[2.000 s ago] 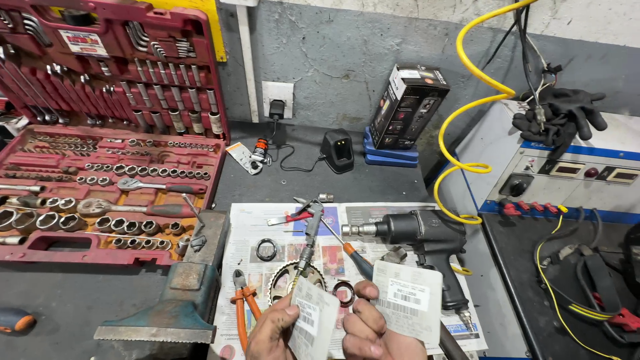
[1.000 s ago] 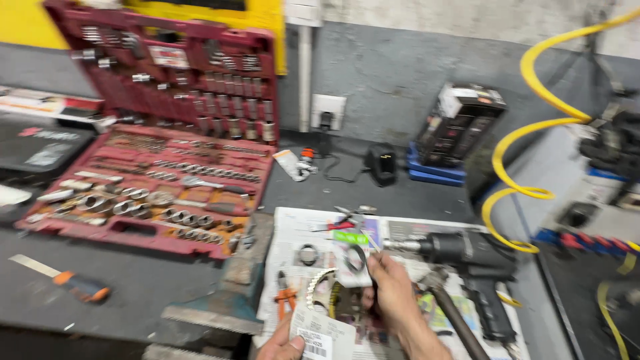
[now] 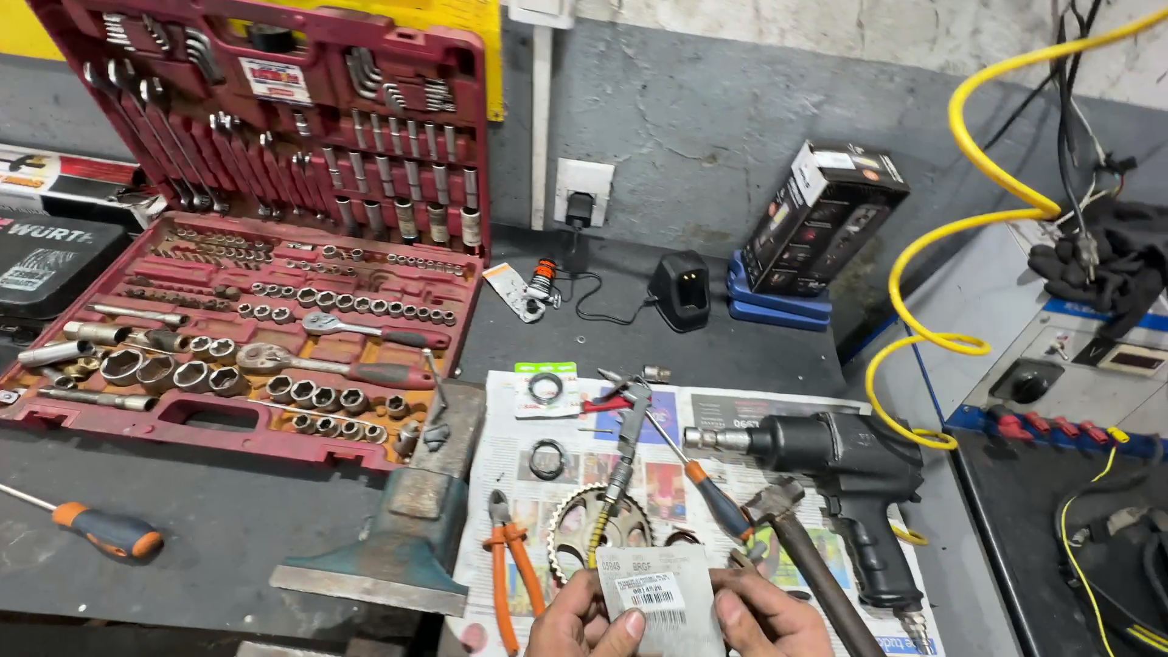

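Observation:
Both my left hand [image 3: 589, 620] and my right hand [image 3: 766, 616] pinch the sides of a pale labelled packet [image 3: 659, 598] at the bottom centre. Just beyond it a toothed metal wheel [image 3: 570, 529] lies on newspaper, with an air blow gun [image 3: 630, 429] across it. A black ring on a green-topped packet [image 3: 546, 391] rests near the paper's far left corner, another black ring [image 3: 547, 459] below it. Orange-handled cutting pliers [image 3: 511, 557] lie left of my hands; a screwdriver [image 3: 716, 497], a hammer [image 3: 812, 566] and a black impact wrench [image 3: 844, 484] lie to the right.
An open red socket set [image 3: 274, 438] stands at the left, near a bench vise [image 3: 411, 529] and another screwdriver [image 3: 109, 529]. A charger base [image 3: 683, 290] and a black box [image 3: 821, 219] stand by the wall. A yellow coiled hose [image 3: 958, 338] hangs at the right.
Two seconds ago each hand held a packet; now both hold one. The green-topped packet with a ring, near my right hand one second ago, now lies at the newspaper's far left, released.

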